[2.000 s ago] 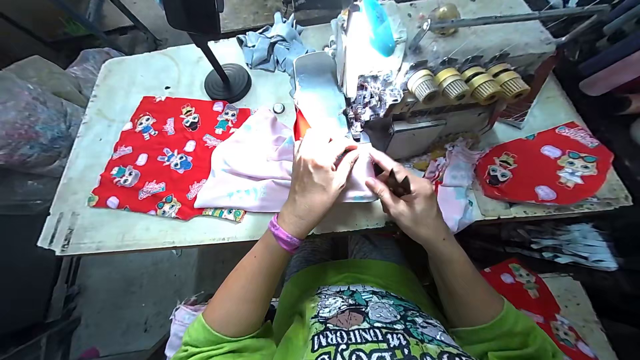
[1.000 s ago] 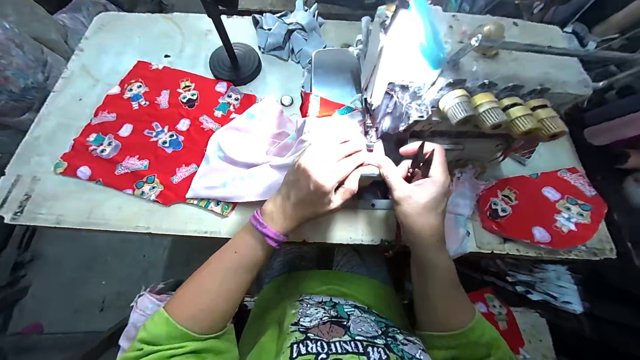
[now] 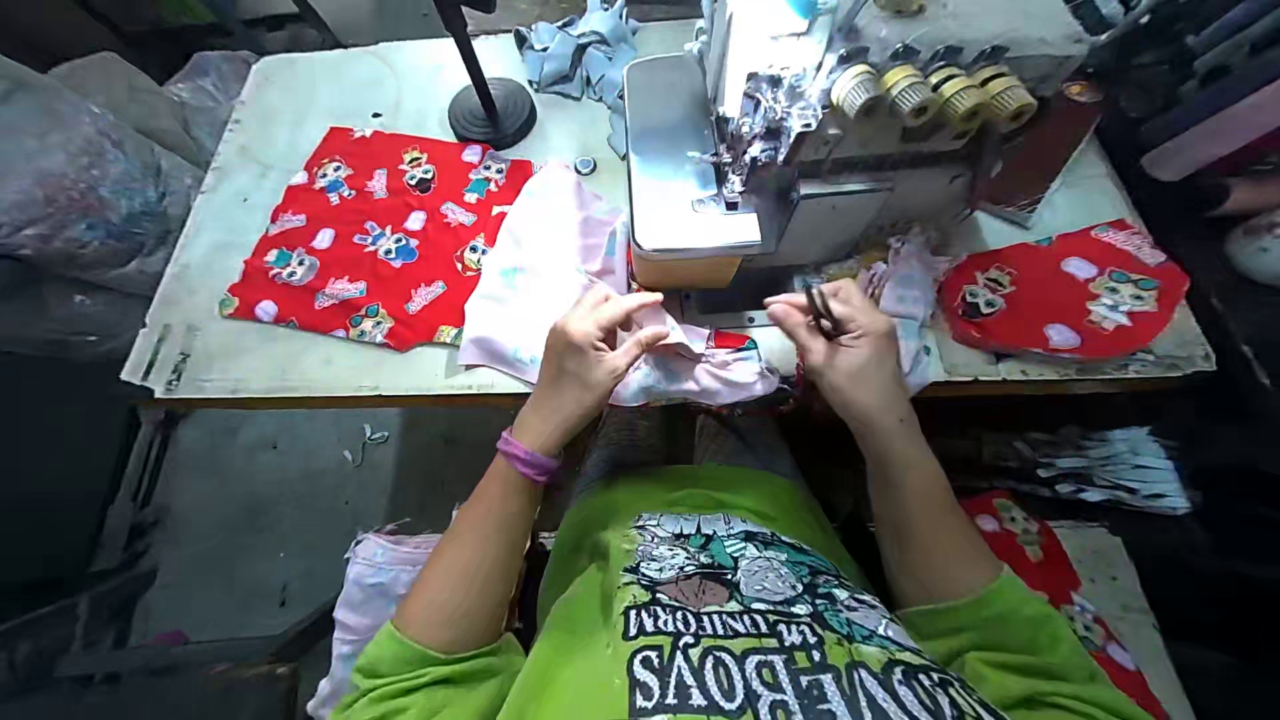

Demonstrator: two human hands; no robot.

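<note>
My left hand [image 3: 600, 350] pinches the pale pink fabric [image 3: 545, 270] between thumb and fingers at the table's front edge. My right hand [image 3: 850, 335] is raised to the right of it, holding small dark thread snips [image 3: 822, 310] against its fingers. Between the hands the pink fabric lies bunched, with a bit of red showing. Just behind them stands an overlock sewing machine [image 3: 840, 210] with its metal plate [image 3: 680, 150]. A red printed fabric panel [image 3: 380, 235] lies on the left, partly under the pink fabric. Another red printed piece [image 3: 1070, 290] lies on the right.
A black round stand base [image 3: 492, 115] and grey-blue fabric scraps [image 3: 575, 55] are at the back. Pink scraps [image 3: 908, 280] lie right of the machine. Plastic bags [image 3: 90, 180] stand left of the table. More pink cloth [image 3: 380, 590] hangs below, and red printed cloth [image 3: 1070, 600] lies lower right.
My hands were close together at the machine's needle area; now they are apart and nearer the table's front edge. The pink fabric has come toward me and lies bunched between them.
</note>
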